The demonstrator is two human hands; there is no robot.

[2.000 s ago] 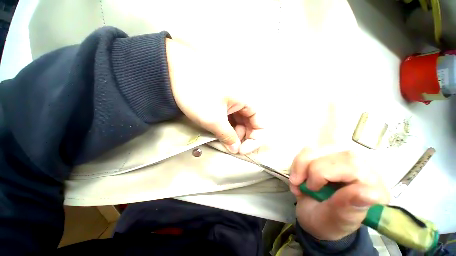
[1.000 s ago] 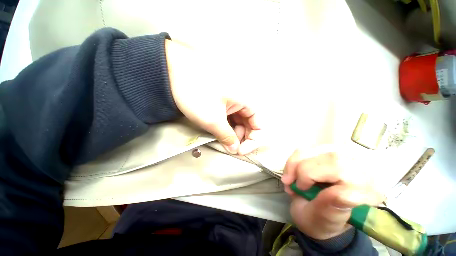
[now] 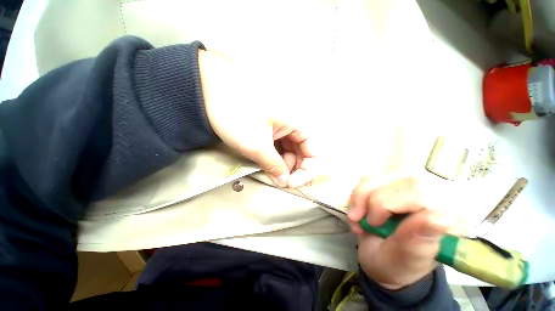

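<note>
The beige bag (image 3: 182, 222) lies on the white tabletop with its opening edge towards me. A round metal snap button (image 3: 238, 186) sits near that edge. My left hand (image 3: 261, 140) pinches the edge between thumb and fingers, right of the button. My right hand (image 3: 398, 231) is closed around the green and yellow handle of an awl (image 3: 484, 258). Its thin metal shaft points left along the edge towards my left fingertips. The tip is hidden or too small to make out.
A pale block (image 3: 447, 158) lies on the right beside small dark crumbs. A slim brownish stick (image 3: 506, 200) lies below it. A red container with a silver top (image 3: 508, 94) stands at the far right. An open cardboard box (image 3: 100, 273) is below the table edge at the lower left.
My right hand and the awl moved left, then slightly back to the right, and the handle's end now sits higher than at first. My left hand is nearly still.
</note>
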